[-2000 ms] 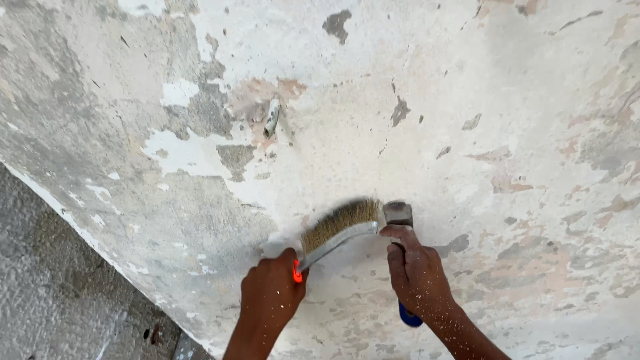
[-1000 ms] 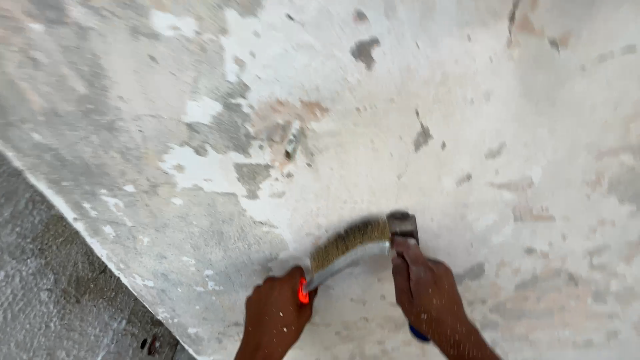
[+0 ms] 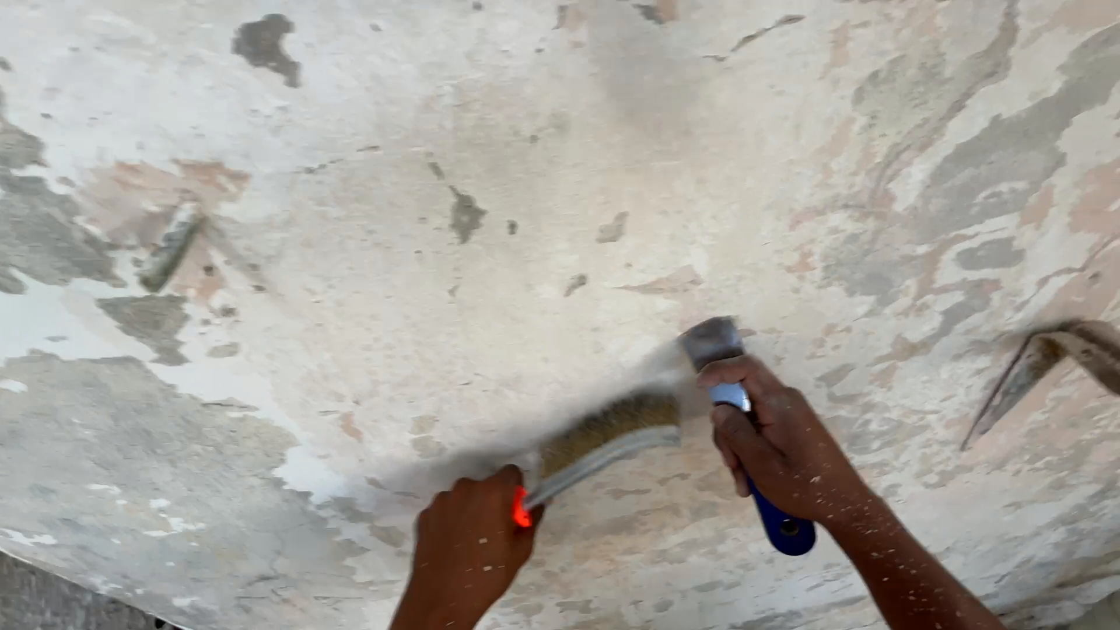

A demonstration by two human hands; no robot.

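A wire brush [image 3: 612, 433] with a curved back is in my left hand [image 3: 477, 534], which closes round its handle; a bright orange part shows by the fingers. Its bristles face the upper side against a patchy wall [image 3: 560, 219] of worn paint and plaster. My right hand [image 3: 770, 446] grips a scraper [image 3: 713, 341] with a blue handle end, its metal blade pointing up the wall, just right of the brush's far end. Light flecks dot both hands and the right forearm. Blur hides whether the bristles touch the wall.
A short stub [image 3: 172, 249] sticks out of the wall at the left. A bent, dirty strip [image 3: 1041, 359] juts out at the right edge. Rough grey ground [image 3: 61, 599] shows at the bottom left corner.
The view has shifted to the right along the wall, bringing the bent strip into sight. Both hands keep the same tools; the scraper now stands apart from the brush's end.
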